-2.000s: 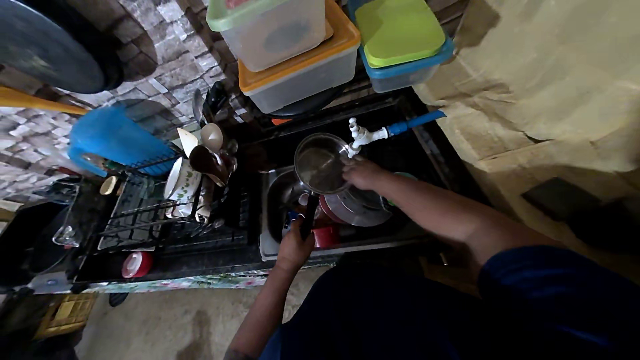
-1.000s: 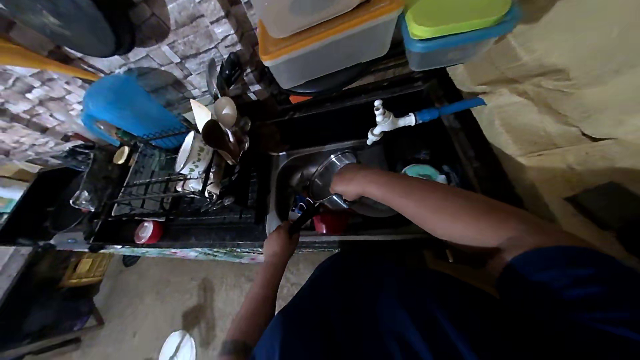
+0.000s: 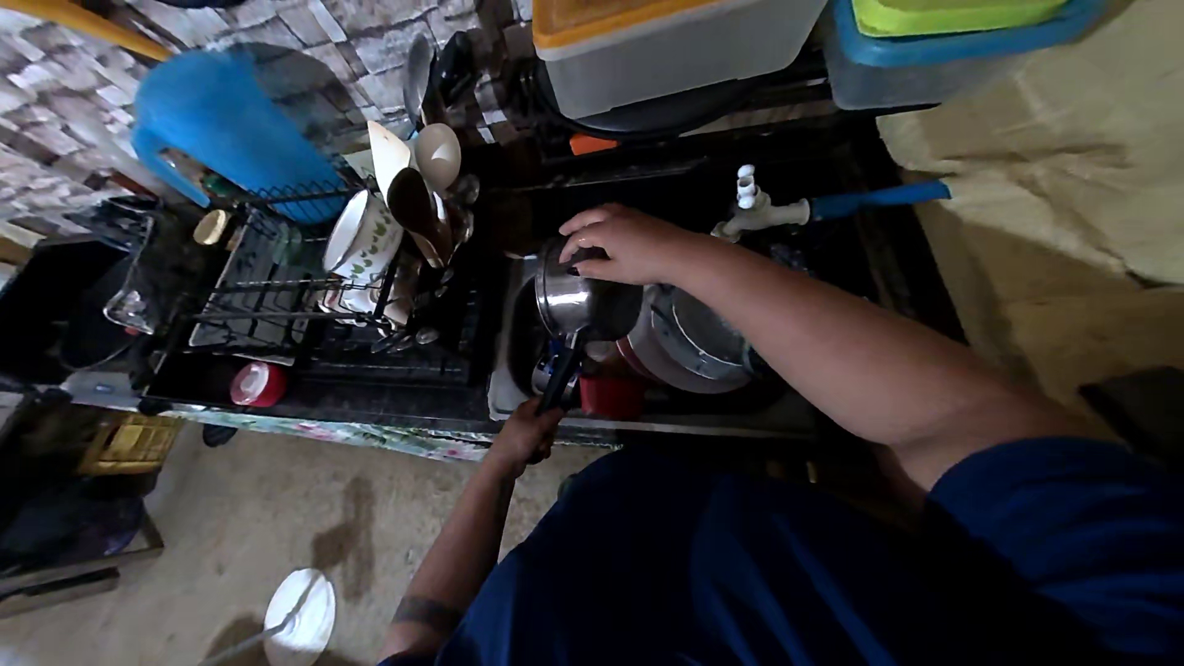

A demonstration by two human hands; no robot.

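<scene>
My left hand [image 3: 527, 433] grips the black handle of a metal saucepan [image 3: 566, 294], which is tilted over the metal sink [image 3: 504, 393]. My right hand [image 3: 615, 245] lies at the far rim of the pan with its fingers curved over it; whether it pinches anything is not clear. Inside the sink, to the right of the pan, are stacked pale bowls and a metal pot [image 3: 708, 328]. A red container [image 3: 612, 396] sits near the front edge of the sink. The white faucet [image 3: 751, 211] with a blue pipe stands behind my right forearm.
Left of the sink stands a black wire dish rack [image 3: 250, 314] with a leaf-patterned white bowl [image 3: 365, 236] and utensils. A blue pitcher [image 3: 236, 125] leans by the wall. Plastic containers [image 3: 680, 60] stand behind the sink. A red-rimmed item [image 3: 258, 384] lies near the counter's front edge.
The pan, first seen with its open side up below the faucet, is now tilted with its outer side showing. My right hand has moved from inside the pan to its far rim. The view has shifted.
</scene>
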